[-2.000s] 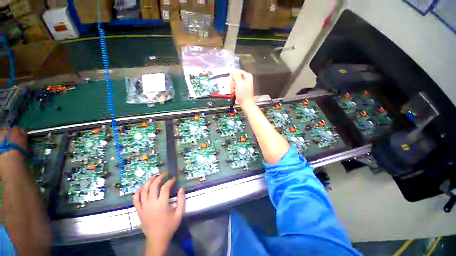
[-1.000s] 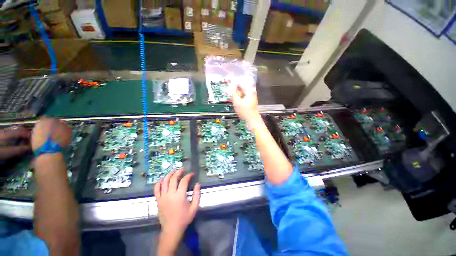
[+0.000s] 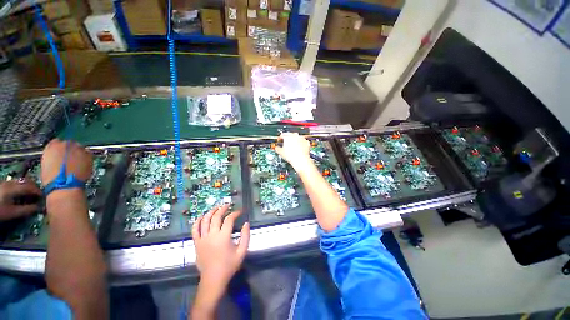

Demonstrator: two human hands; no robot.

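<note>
Green circuit boards with orange-red and silver parts lie in dark carriers along the conveyor. My right hand is over the upper boards of the carrier in front of me, fingers curled down and covering part of a board. A thin dark shape shows beside its wrist; whether the hand holds it is unclear. My left hand is open, fingers spread, at the near silver rail, its fingertips by the lower edge of a board.
Beyond the far rail lie a bagged sample board, a red strip, a parts bag and loose orange parts. A blue coiled cord hangs down. Another person's hands work at left. A black machine opening is at right.
My right hand has moved back from the sample bag to the boards, uncovering the bag and red strip. My left hand stays at the near rail. The view has shifted since the oldest frame.
</note>
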